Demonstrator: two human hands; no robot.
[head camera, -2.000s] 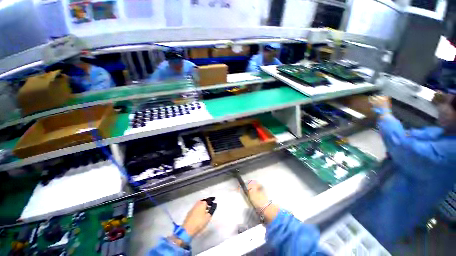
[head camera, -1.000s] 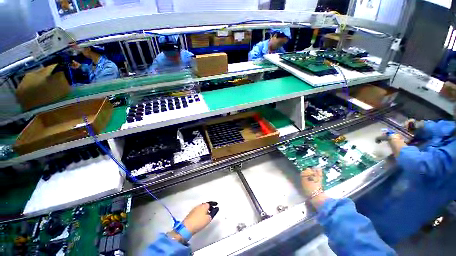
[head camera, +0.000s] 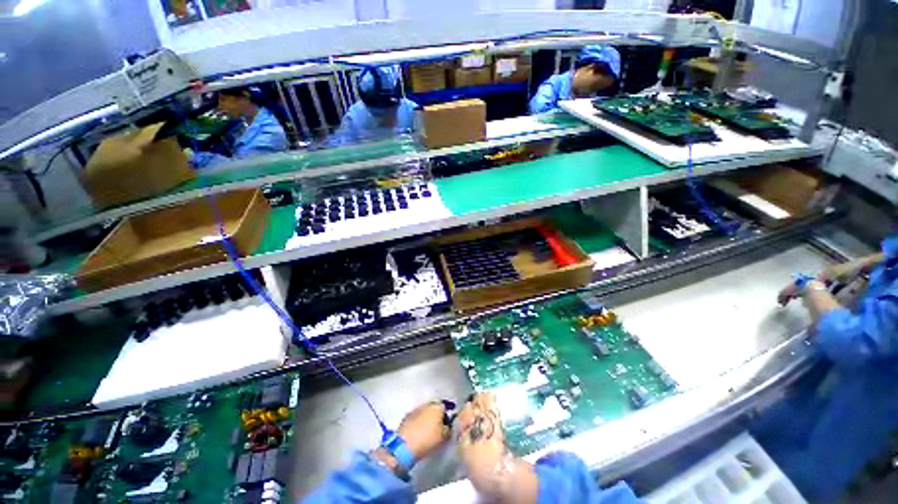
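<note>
A green circuit board (head camera: 581, 379), partly populated, lies on the rails in front of me, with black round parts and white patches on it. My left hand (head camera: 425, 430) holds small black parts at its fingertips, just left of the board's lower left edge. A blue wrist strap with a coiled blue cord is on that wrist. My right hand (head camera: 481, 440) is beside it, with its fingertips close to the left hand's and to the board's edge. Whether the right fingers hold anything cannot be told.
More populated boards (head camera: 212, 438) lie at the left. Behind are a white foam tray (head camera: 187, 359), black parts bins (head camera: 340, 285) and a cardboard box (head camera: 522, 285) of dark parts. An upper shelf holds a component tray (head camera: 433, 204) and an empty box. Another worker's arm (head camera: 847, 305) is at the right.
The circuit board has moved left along the rails to in front of me. My right hand has moved from the board back beside my left hand. The view has shifted.
</note>
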